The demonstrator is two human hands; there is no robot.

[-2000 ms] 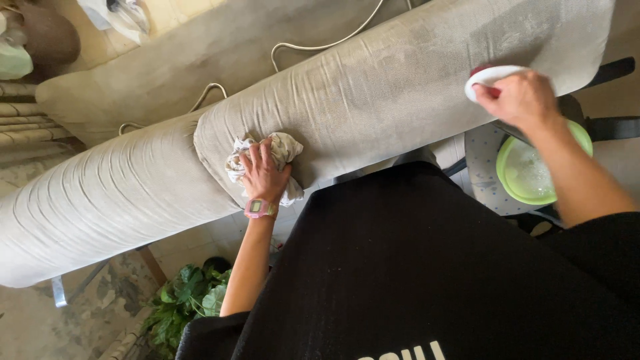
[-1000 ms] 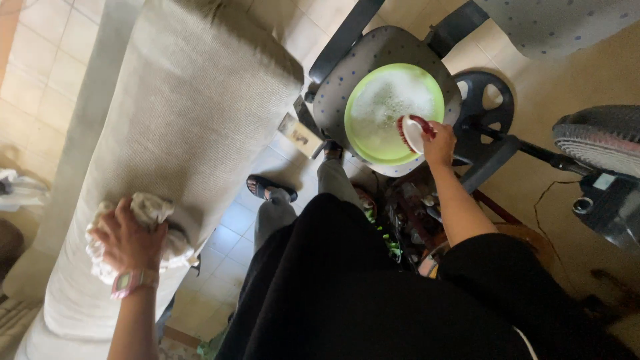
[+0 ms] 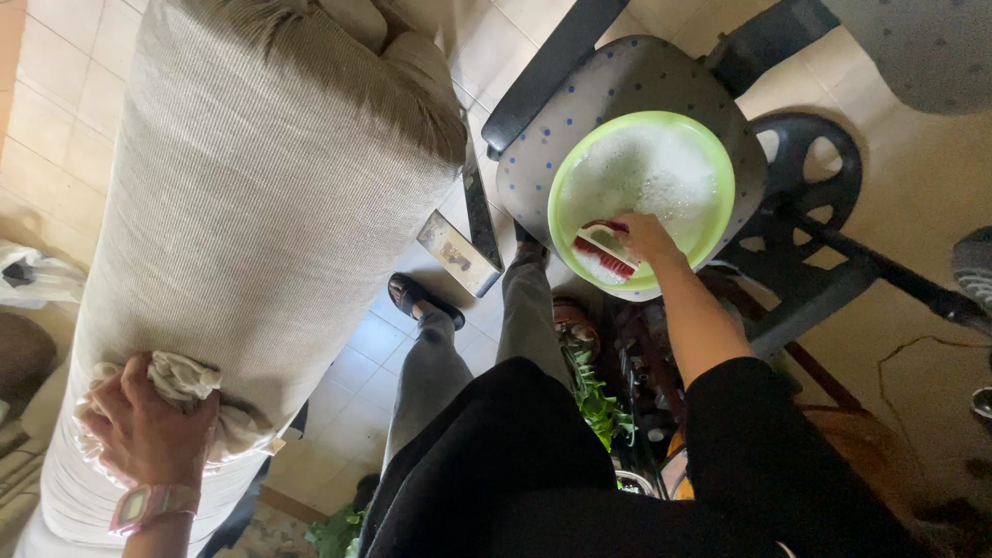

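Note:
On the left, my left hand [image 3: 151, 422] presses a crumpled pale cloth [image 3: 182, 377] onto a long beige upholstered cushion [image 3: 287, 155], its fingers curled over the fabric. A wristwatch with a pink strap is on that wrist. My right hand [image 3: 647, 239] grips a scrubbing brush [image 3: 608, 252] with a white body and red bristles. The brush is tilted inside a light green basin [image 3: 727, 182], over soapy water [image 3: 651, 167] with white foam; whether the bristles touch the water I cannot tell. The basin rests on the grey dotted seat of a chair [image 3: 535, 155].
Black chair armrests [image 3: 554, 77] flank the seat. A black fan-like base [image 3: 841, 163] stands to the right. My sandalled feet are on the tiled floor [image 3: 372, 333], near a metal frame end [image 3: 461, 252]. Green leaves [image 3: 593, 399] and cluttered items lie below the basin.
My right hand has moved the brush from over the cushion to the basin. My left hand stays on the cloth on the cushion. The view has swung strongly toward the chair.

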